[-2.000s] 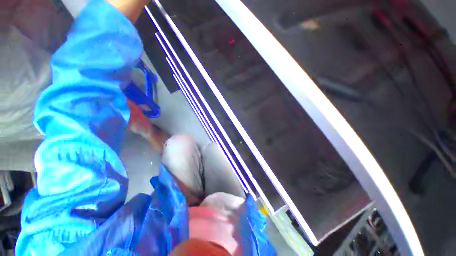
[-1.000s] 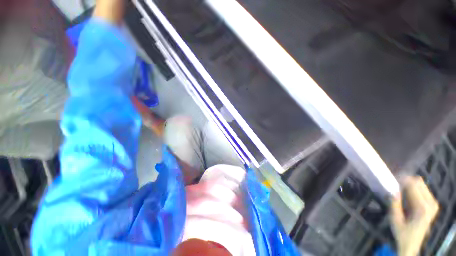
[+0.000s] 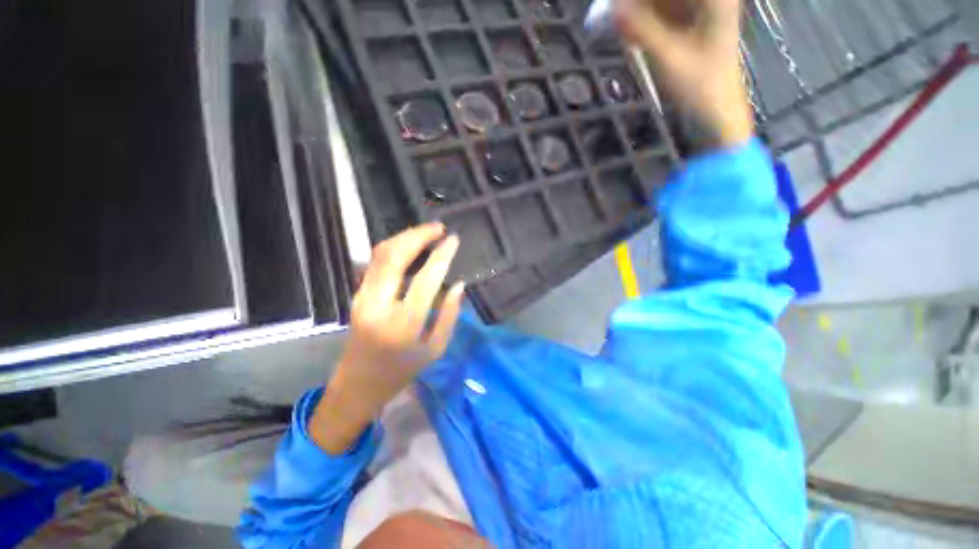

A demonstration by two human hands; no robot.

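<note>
A dark compartment tray [image 3: 523, 222] with square cells lies in front of me, on another dark tray. Several round, glossy units, likely watches, sit in its middle cells, one of them a pale disc [image 3: 478, 110]. Other cells are bare. My left hand [image 3: 403, 306] is over the tray's near left corner, palm down, fingers apart, with nothing visible in it. My right hand [image 3: 692, 64] is above the tray's far right side, blurred and cut off by the top edge. A small shiny pale piece [image 3: 599, 15] shows at its fingertips; its kind is unclear.
Black rack shelves with white edges [image 3: 129, 327] stand close at the left. A silver wire rack [image 3: 880, 129] with a red bar [image 3: 891, 139] is at the upper right. A blue bin [image 3: 797, 241] is beside my right sleeve. A blue stool [image 3: 48, 488] is at the lower left.
The view has swung from the rack shelves to the compartment tray. My right hand has left the shelf edge and is over the tray. My left hand has come back from the far shelves.
</note>
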